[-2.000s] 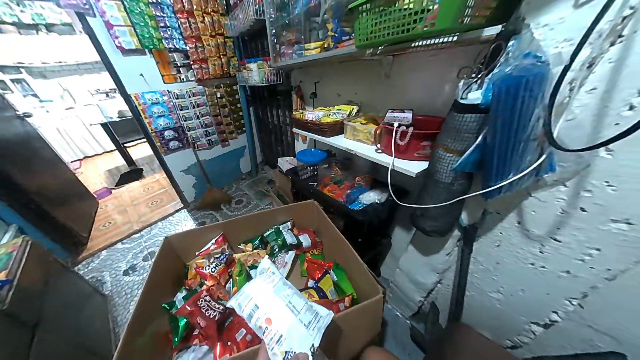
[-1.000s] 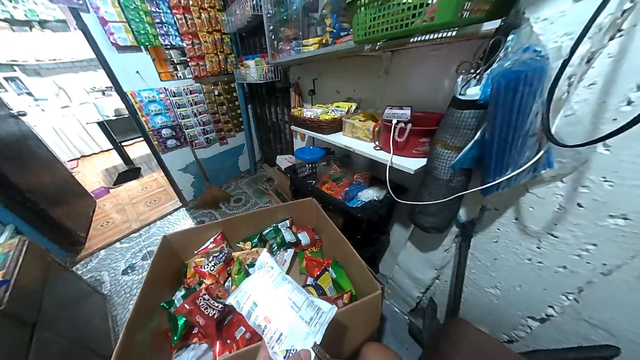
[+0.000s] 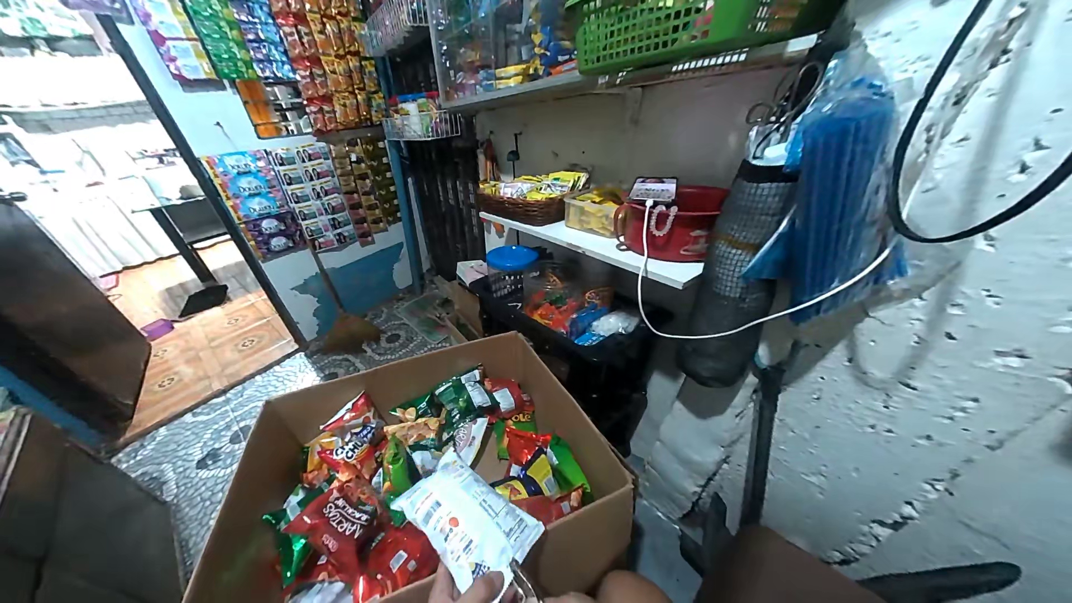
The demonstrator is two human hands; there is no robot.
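Note:
A white plastic packet with small print (image 3: 471,519) is tilted over the near side of an open cardboard box (image 3: 578,444). My left hand (image 3: 469,588) grips its lower end, with fingertips showing at the bottom edge of the view. Against the packet's lower right corner is a shiny metal tool, apparently scissors (image 3: 524,581). My right hand (image 3: 571,598) is beside it, mostly cut off by the frame, and seems to hold the tool. Inside the box lie several snack bags, among them a red one (image 3: 339,519), a green one (image 3: 462,398) and a red and white one (image 3: 353,444).
Behind the box stands a black crate (image 3: 615,352) of packets. A white shelf (image 3: 586,243) holds a wicker basket (image 3: 523,208), a plastic tub (image 3: 590,216) and a red pot (image 3: 691,226). A white cable (image 3: 720,337) hangs at right. A broom (image 3: 347,331) leans near the doorway.

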